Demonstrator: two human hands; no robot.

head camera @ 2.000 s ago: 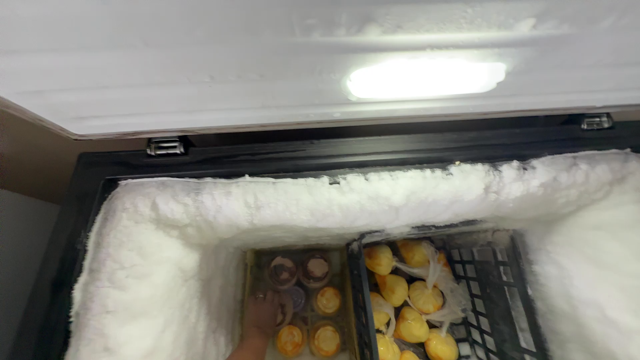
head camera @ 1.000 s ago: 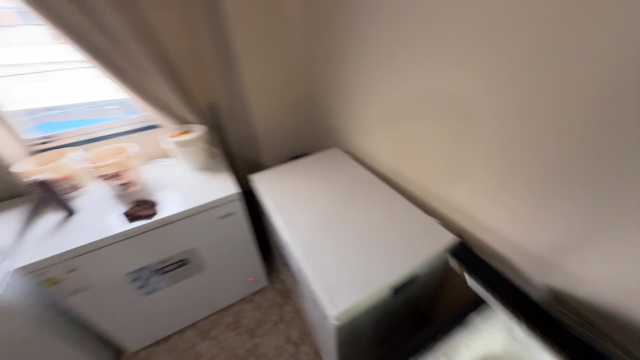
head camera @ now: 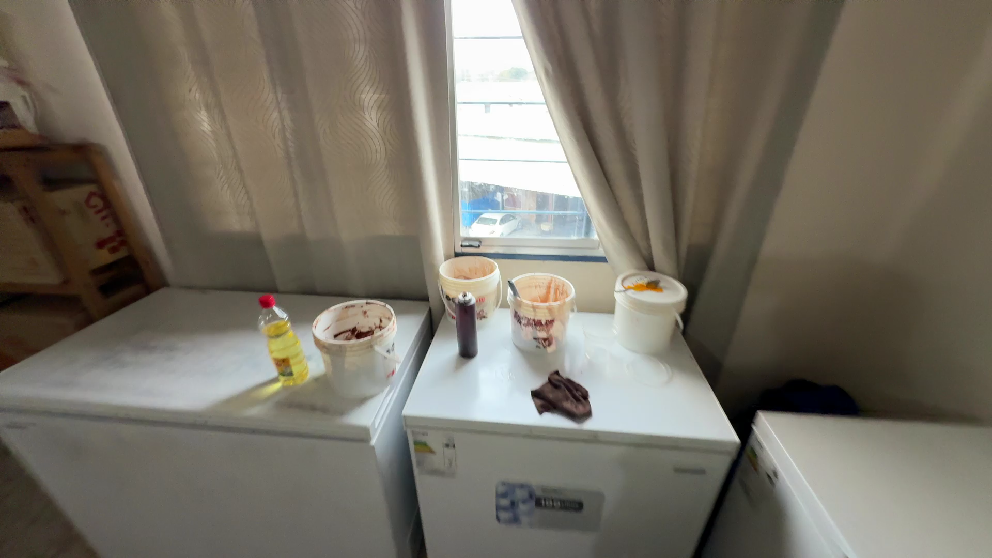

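Observation:
Neither of my hands shows in the head view now. On the middle white chest freezer (head camera: 496,403) stand a dark-filled squeeze bottle (head camera: 466,325), an open plastic bucket (head camera: 470,283) behind it, and another smeared bucket (head camera: 542,314) with a utensil handle over its rim. A lidded white bucket (head camera: 649,318) has an orange smear on top. A crumpled dark brown cloth (head camera: 563,397) lies near the front edge. The left freezer (head camera: 178,349) bears a clear bottle of yellow liquid with a red cap (head camera: 284,345) and an open bucket with dark brown smears (head camera: 356,353).
A third white chest freezer (head camera: 891,480) stands at the right, with a dark item (head camera: 810,397) behind it. Curtains (head camera: 294,139) hang on both sides of the window (head camera: 511,132). A wooden shelf (head camera: 97,209) holding boxes is at the far left.
The view has swung away from the open, frosted freezer, where a hand was at the tubs beside a black crate of yellow items. That hand is out of view now.

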